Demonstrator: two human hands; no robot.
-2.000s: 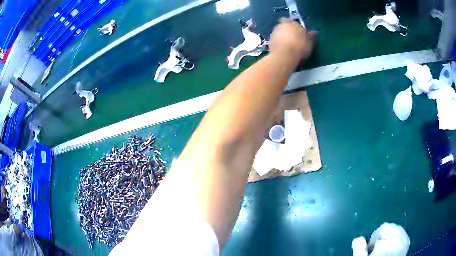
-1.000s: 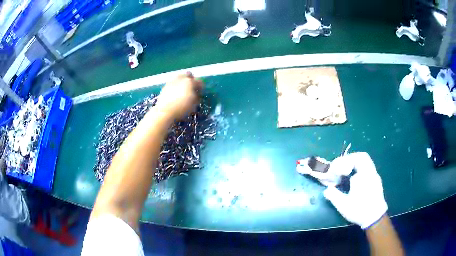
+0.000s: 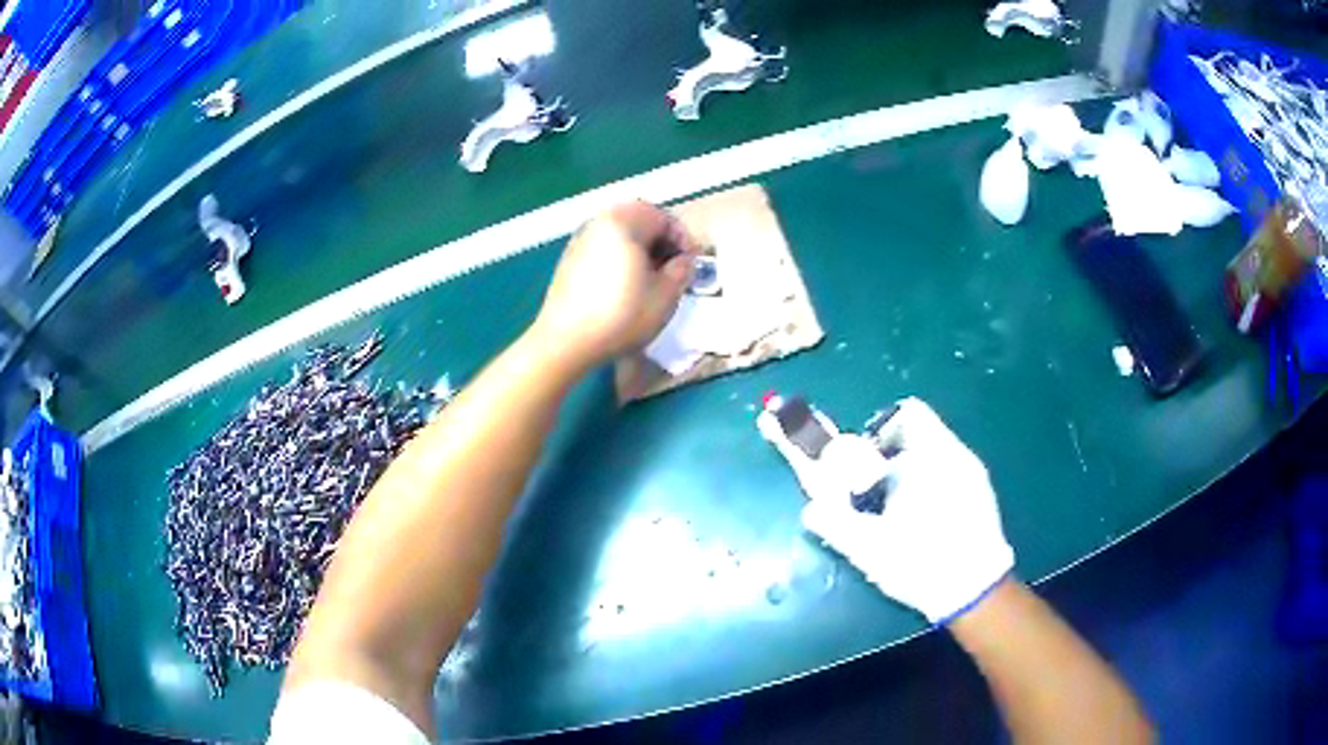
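My left hand [image 3: 619,284] is bare, its thumb and fingers brought together over the grease on the tan cardboard square [image 3: 757,233]. Whether a pin is between the fingertips is too small and dark to tell. White grease [image 3: 746,299] covers part of the cardboard, with a small round greyish spot beside the fingertips. My right hand [image 3: 932,517], in a white knit glove with a blue cuff edge, holds a white unit [image 3: 805,437] above the bench, its red tip and dark inset pointing up-left. A large loose pile of small metal pins [image 3: 277,510] lies at left.
Beyond a pale rail [image 3: 874,128], the green conveyor carries several spaced white units [image 3: 721,70]. Blue crates stand at far left [image 3: 61,560] and upper right [image 3: 1202,109]. Crumpled white gloves or wipes [image 3: 1136,168], a dark phone [image 3: 1143,309] and an amber bottle or cup [image 3: 1270,265] are at right.
My left hand has moved from the pin pile rightward to the greased cardboard. My right hand still holds the white unit, now tilted more upward. The camera view has shifted to the right.
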